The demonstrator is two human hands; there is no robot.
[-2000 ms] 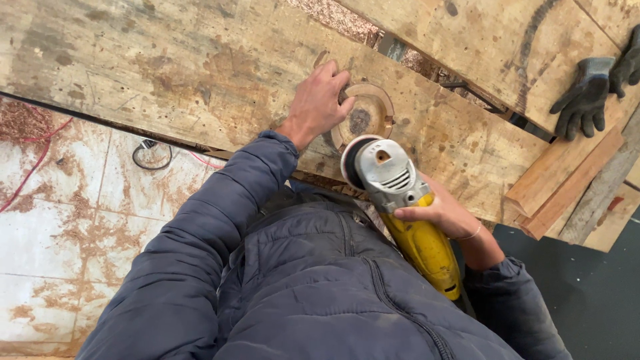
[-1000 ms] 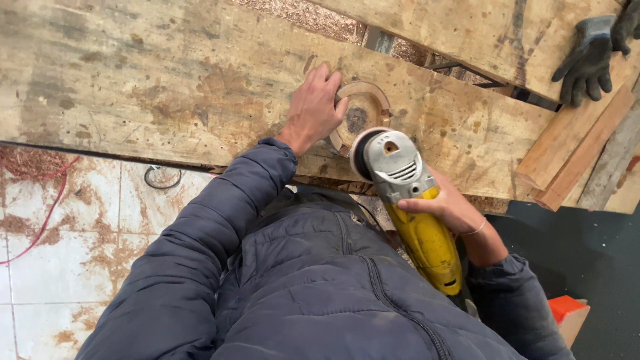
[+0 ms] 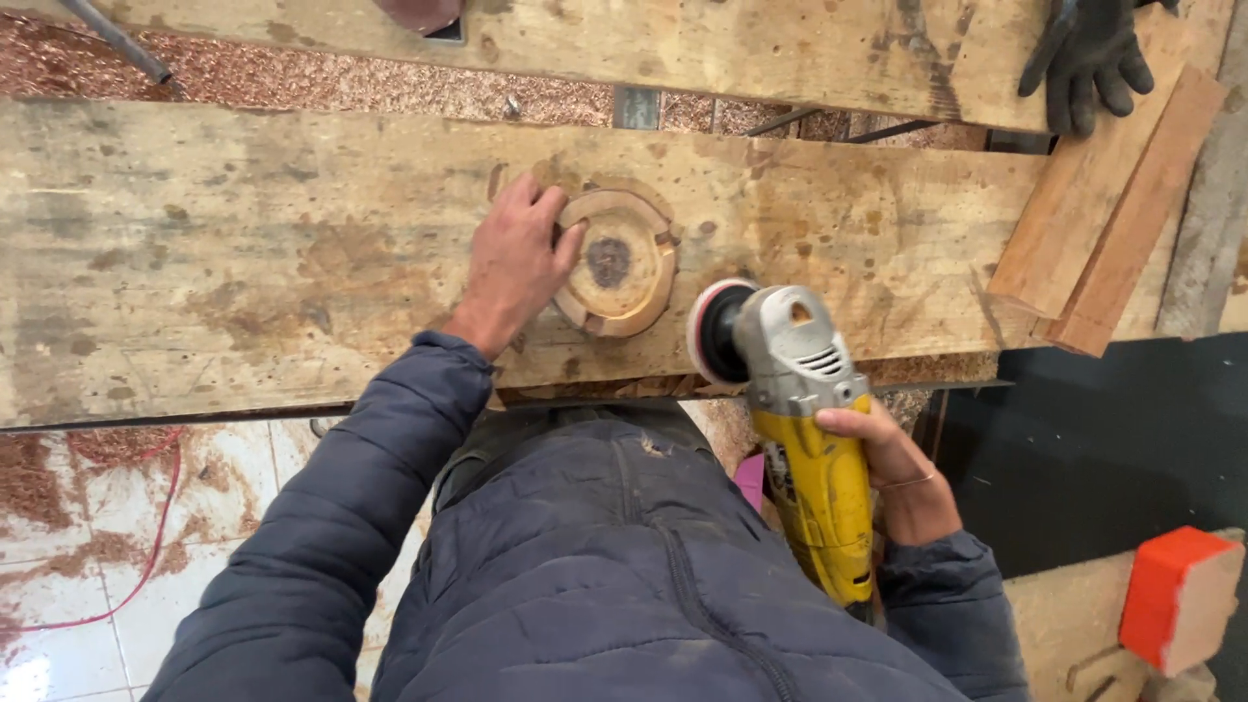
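A wooden ring (image 3: 657,291) with visible joints lies flat on the stained plank of the workbench (image 3: 390,214). My left hand (image 3: 519,253) grips the ring's left edge with fingers and thumb. In my right hand (image 3: 882,453) is a yellow and grey angle grinder (image 3: 824,468), held by its body. Its round pad (image 3: 717,331), with a pale and reddish rim, stands just right of the ring, apart from it. Some of the fingers of my right hand are hidden behind the tool.
Wooden boards (image 3: 1116,214) lie at the right, with a dark work glove (image 3: 1092,73) above them. Shavings (image 3: 322,83) fill the gap between the bench planks. An orange-painted block (image 3: 1175,600) sits lower right. A red cord (image 3: 156,556) runs over the tiled floor.
The grinder's pad has moved right, away from the ring; one second ago it was at the ring's lower right edge. My left hand stays at the ring. The view has shifted.
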